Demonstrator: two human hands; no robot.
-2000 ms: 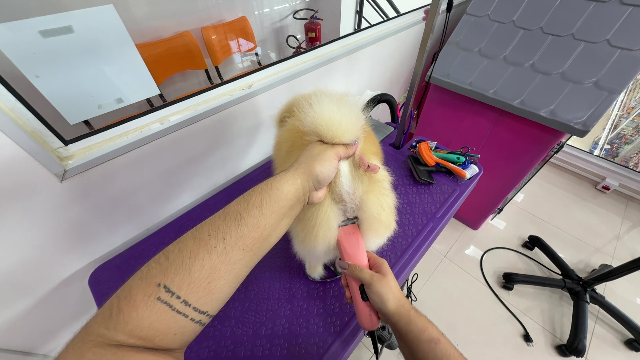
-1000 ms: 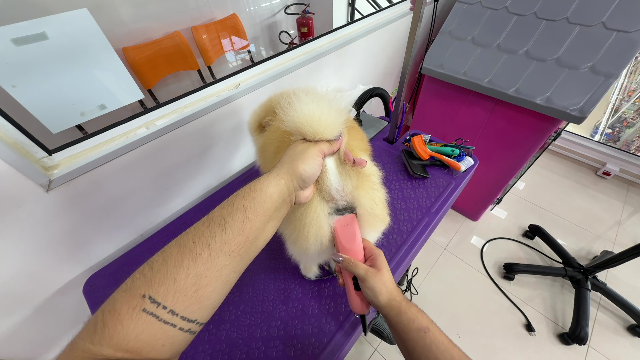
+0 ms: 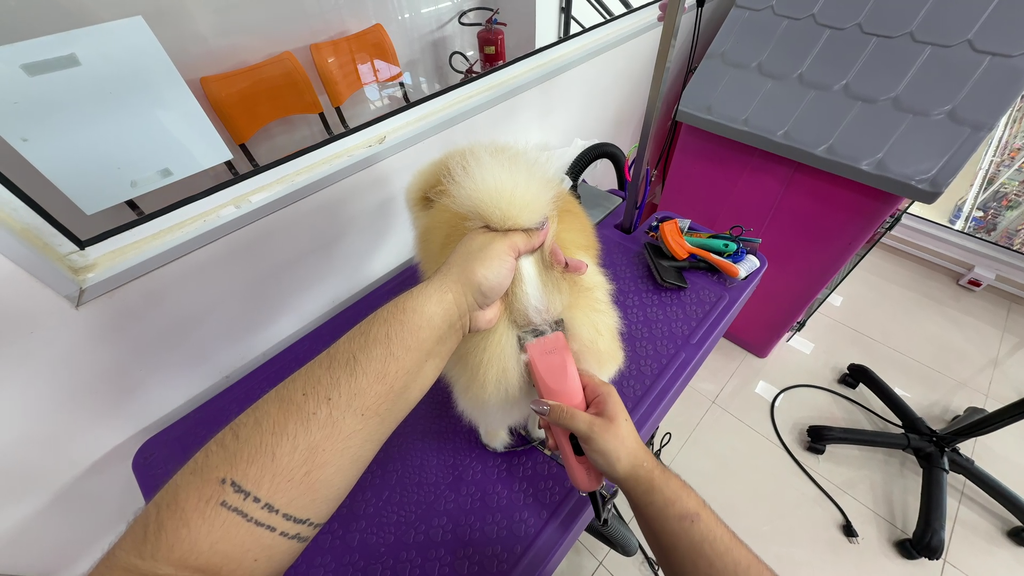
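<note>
A fluffy cream dog (image 3: 588, 320) stands on the purple grooming table (image 3: 384, 496), its rear toward me. My left hand (image 3: 492, 276) is closed around the base of its raised, fluffy tail (image 3: 500, 184); some fingertips show to the right of the tail base. In my right hand (image 3: 596, 424) is a pink electric hair clipper (image 3: 558, 376), pointing up. The clipper's blade end, with loose hair on it, touches the fur below the tail, between the hind legs. The dog's head is hidden.
Grooming brushes, one orange (image 3: 692, 248), and scissors lie at the table's far right corner beside a metal post (image 3: 652, 112). Behind is a black hose (image 3: 596, 156). A magenta pet house (image 3: 768, 216) stands at right, with a black wheeled stand base (image 3: 928, 448) and plugged cable (image 3: 800, 464) on the floor.
My left hand stays at the tail base, and the clipper in my right hand remains at the fur below it. No grip has plainly changed.
</note>
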